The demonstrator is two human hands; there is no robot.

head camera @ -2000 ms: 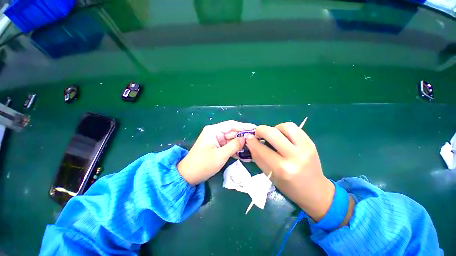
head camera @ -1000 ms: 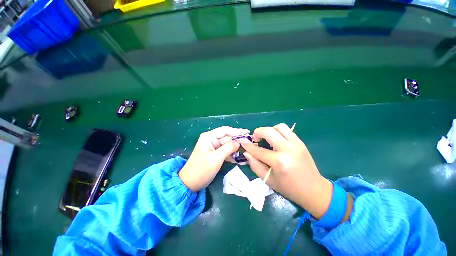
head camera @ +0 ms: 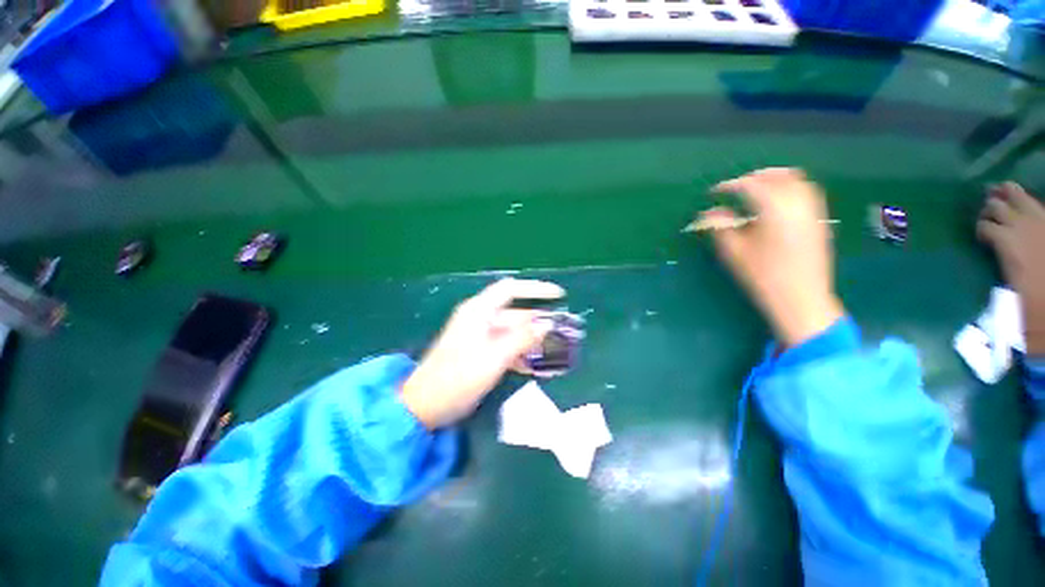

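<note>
My left hand (head camera: pixel 476 350) holds a small dark square watch case (head camera: pixel 555 344) between thumb and fingers, above the green surface. My right hand (head camera: pixel 779 235) is raised at the right over the dark-green surface, blurred, with a thin pale stick (head camera: pixel 724 224) between its fingers. A white wipe (head camera: pixel 558 430) lies just below the held case. Another small watch case (head camera: pixel 890 224) lies to the right of my right hand, apart from it.
Two small units (head camera: pixel 259 249) (head camera: pixel 132 256) lie at the left, above a black glossy slab (head camera: pixel 197 384). A white tray (head camera: pixel 682 34) and blue bins (head camera: pixel 97 52) stand at the far edge. Another person's hand (head camera: pixel 1018 247) is at the right, by a crumpled white wipe (head camera: pixel 991 335).
My right hand has left the held case and moved up and right with the stick. My left hand still holds the case. Another person's hand has come in at the right.
</note>
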